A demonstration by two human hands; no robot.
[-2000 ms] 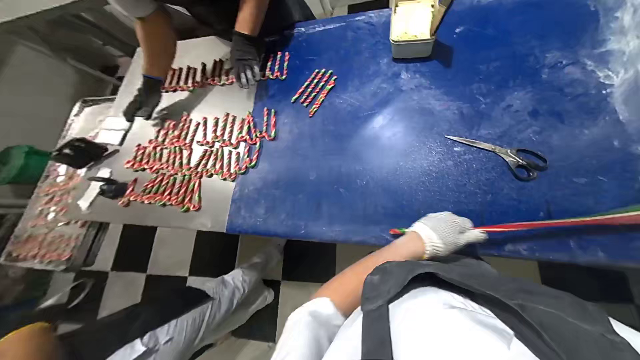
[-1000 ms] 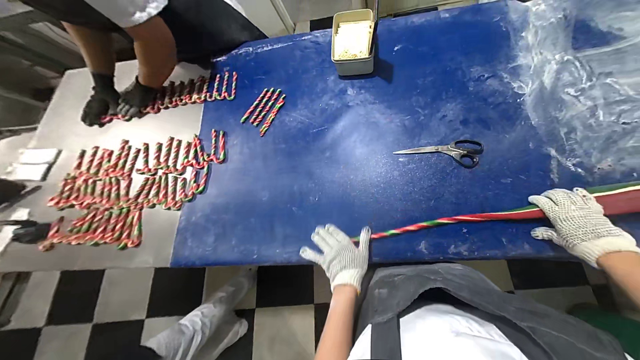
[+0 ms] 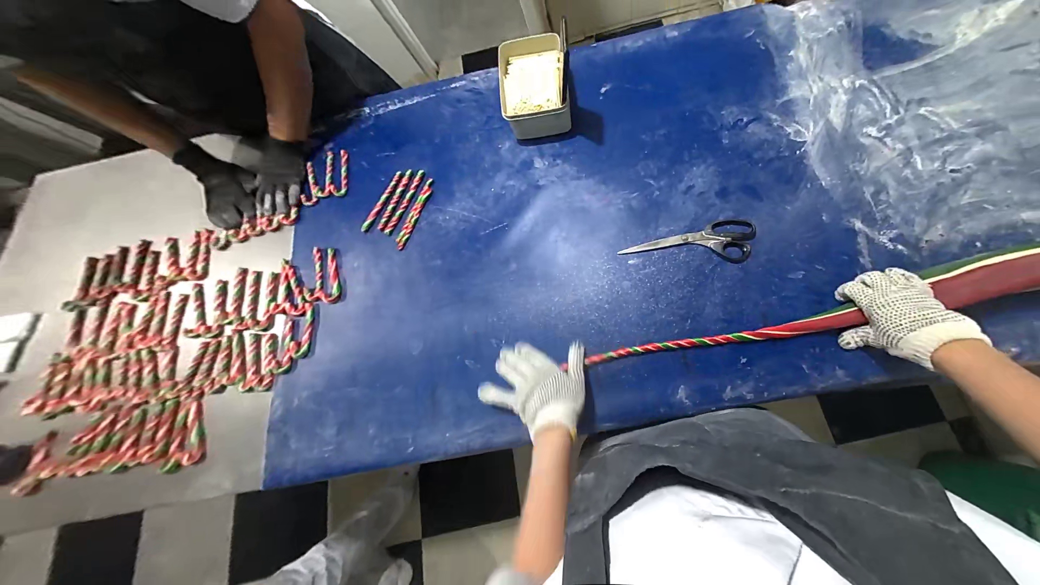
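A twisted red, green and white candy rope (image 3: 715, 338) stretches across the blue table (image 3: 455, 341) and widens at the right into a thick striped candy mass (image 3: 991, 276). My left hand (image 3: 540, 386), in a white knit glove, lies over the thin left end with its fingers spread. At the right my right hand (image 3: 902, 313), in a dotted knit glove, grips the rope where it thickens. Scissors (image 3: 707, 240) with black handles lie beyond the rope. Several straight candy sticks (image 3: 398, 203) rest farther left.
Rows of candy canes (image 3: 154, 349) cover the metal surface (image 3: 81, 195) at the left. A co-worker's black-gloved hands (image 3: 248, 191) touch the far row. A metal container (image 3: 536, 89) of pale powder stands at the far edge. Crumpled clear plastic (image 3: 942, 114) covers the far right.
My right hand, out of view two seconds ago, now grips the rope. My left hand has let go of the rope it was closed on and is spread. The scissors have stayed put.
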